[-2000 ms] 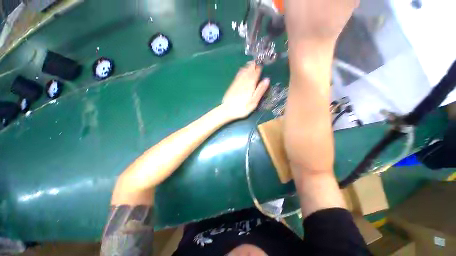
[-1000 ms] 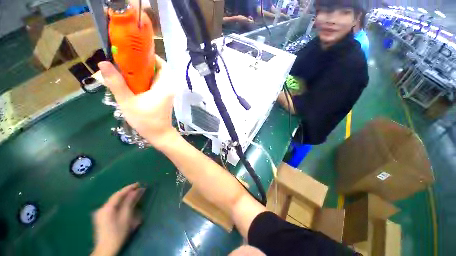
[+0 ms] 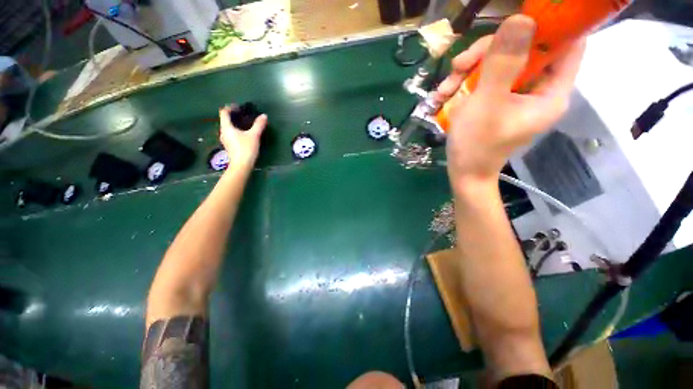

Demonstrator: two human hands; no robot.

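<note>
My right hand (image 3: pixel 505 99) grips the orange electric screwdriver (image 3: pixel 566 26), which is tilted. Its silver screw-feed head (image 3: pixel 422 114) points down-left, beside a round black-and-white unit (image 3: pixel 378 128). My left hand (image 3: pixel 243 137) is around a black cylindrical housing (image 3: pixel 244 115), partly hidden by the fingers. Another round unit (image 3: pixel 304 146) lies right of my left hand, and one (image 3: pixel 219 159) lies by its wrist. Further left, several black housings (image 3: pixel 167 151) lie tilted beside round units (image 3: pixel 156 172) on the green surface (image 3: pixel 334 220).
Small screws (image 3: pixel 443 218) lie piled near a brown cardboard piece (image 3: pixel 451 300). The white screw feeder (image 3: pixel 631 83) stands at right, with a thick black cable (image 3: pixel 661 216) and a clear hose (image 3: pixel 409 327). A control box (image 3: pixel 163 38) with a red light stands at upper left.
The view has swung back left from the feeder and the other person. My left hand has moved left along the row and taken hold of a black housing. My right hand still holds the screwdriver, now tilted.
</note>
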